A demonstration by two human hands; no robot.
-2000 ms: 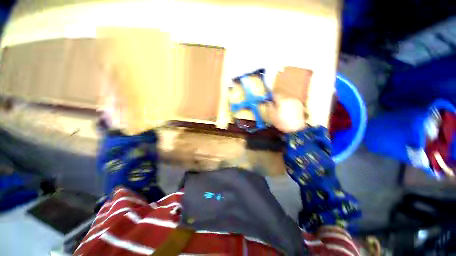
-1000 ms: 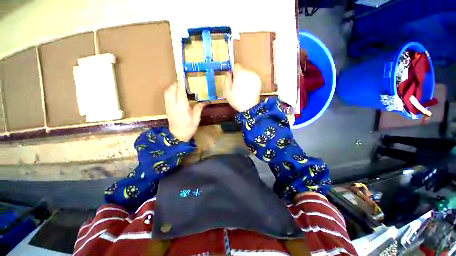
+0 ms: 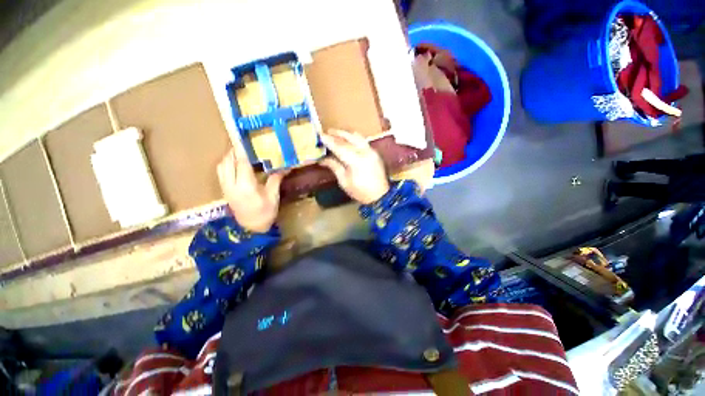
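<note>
A blue cutting die (image 3: 275, 116) with cross bars and open cells lies on the cream-white sheet stack (image 3: 325, 22), between brown cut-out openings. My left hand (image 3: 251, 191) holds its lower left corner, thumb at the front edge. My right hand (image 3: 357, 165) holds its lower right corner. Both hands are bare, with patterned blue sleeves. A small stack of cream cut panels (image 3: 127, 176) lies on the brown area to the left.
The worn tan board (image 3: 124, 274) runs along the front, with a dark block (image 3: 332, 196) near my right hand. A blue scrap bucket (image 3: 501, 93) with maroon scraps stands at the right corner. A second blue bucket (image 3: 601, 58) stands farther right. Dark legs show at the right.
The die went from beside my right hand to between both hands, left of the right-hand opening. My left hand has let go of the cream panels. The view has since turned.
</note>
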